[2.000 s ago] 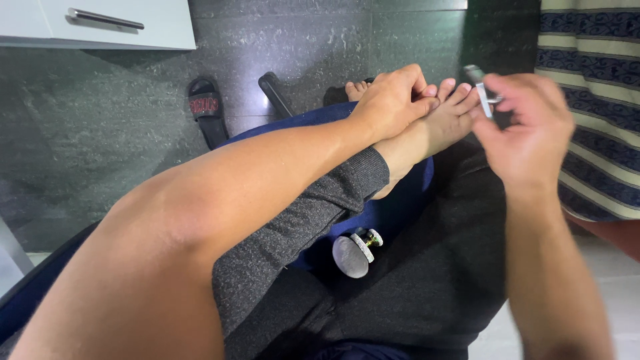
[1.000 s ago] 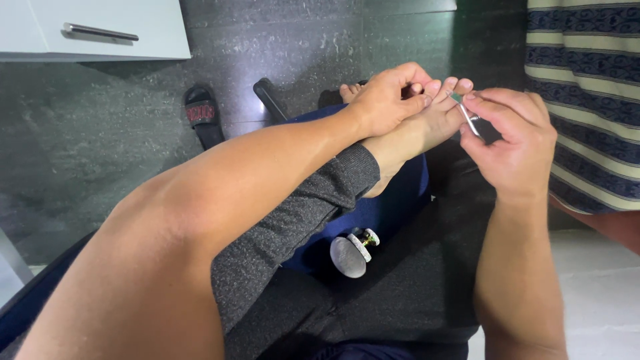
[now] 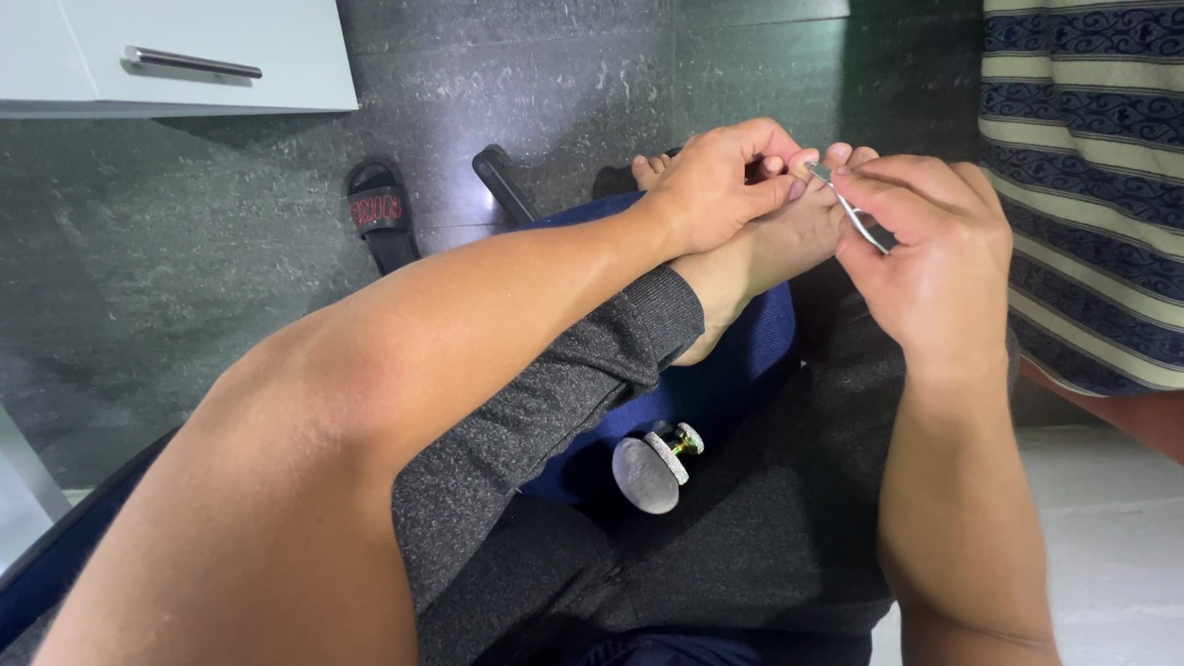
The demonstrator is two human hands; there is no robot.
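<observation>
My right hand (image 3: pixel 925 231) is closed around a small metal nail clipper (image 3: pixel 856 215), its jaws at the nail of a toe. The bare foot (image 3: pixel 772 245) lies raised, its leg in a dark grey cuffed trouser (image 3: pixel 592 356). With fingers and thumb, my left hand (image 3: pixel 726 180) grips a toe of that foot just left of the clipper. Part of the toes is hidden behind my fingers. A round metallic object with a glittery rim and knob (image 3: pixel 652 472) lies below the foot by the blue chair seat (image 3: pixel 768 342); what it is, I cannot tell.
A black slide sandal (image 3: pixel 377 208) lies on the grey tiled floor (image 3: pixel 185 305), near a black chair leg (image 3: pixel 504 183). A white cabinet (image 3: pixel 277 37) with a metal handle stands at the upper left. Striped cloth (image 3: pixel 1091 185) hangs at the right, above a partly visible leg (image 3: pixel 1110 407).
My right hand, raised off the toes with the clipper two seconds ago, has moved left and brought the clipper onto a toe. My left hand stays on the foot.
</observation>
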